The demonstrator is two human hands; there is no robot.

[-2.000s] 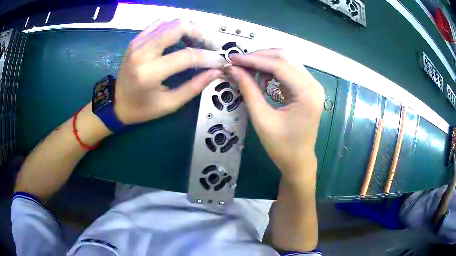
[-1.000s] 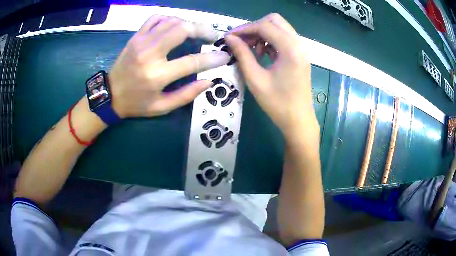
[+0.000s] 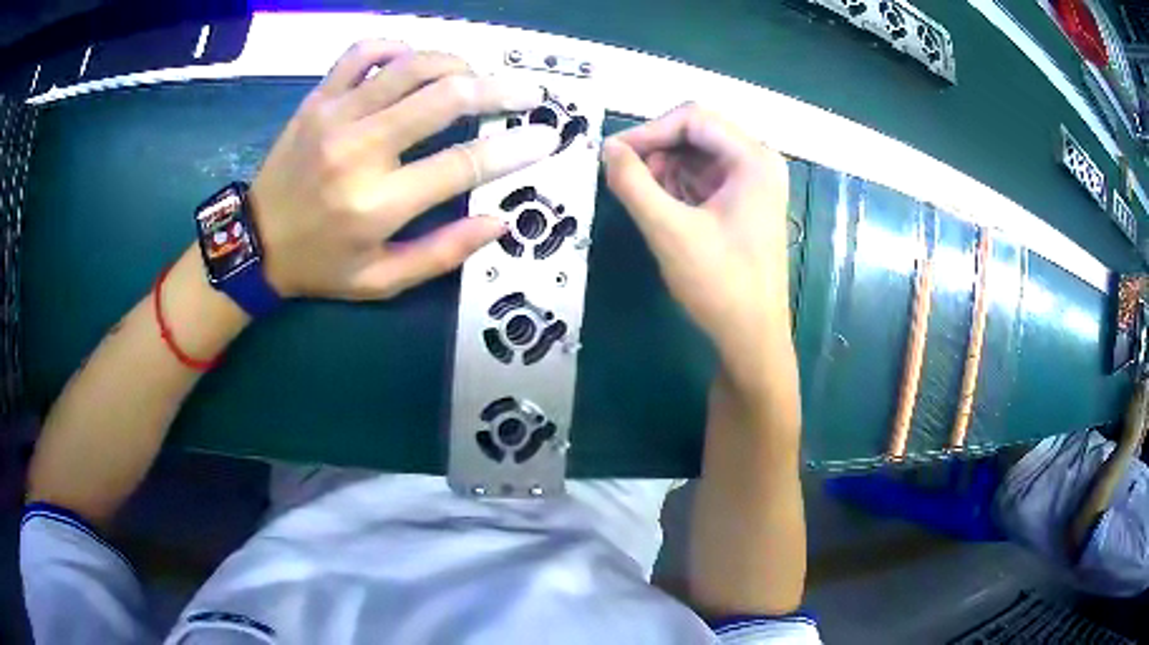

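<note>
A silver-grey four-opening housing (image 3: 514, 280) lies lengthwise in front of me on the green bench top, its near end at the bench's front edge. My left hand (image 3: 378, 176) rests over its far left side, whitish-covered fingertips on the farthest opening and the thumb at the second opening. My right hand (image 3: 706, 202) is just right of the housing's far end, off it, with thumb and index fingertip pinched together. Whether a ring sits between those fingertips cannot be told. No copper ring can be made out in the openings.
Two long copper-coloured rods (image 3: 912, 359) lie on clear plastic film at the right. A white rail (image 3: 680, 95) runs along the bench's far side. Beyond it, a green conveyor carries more housings (image 3: 892, 28). A dark parts tray (image 3: 1128, 321) and a seated person's sleeve (image 3: 1071, 504) are at the far right.
My right hand has come off the far opening and moved right, clear of the housing. My left fingers still lie on the housing. The view has shifted slightly.
</note>
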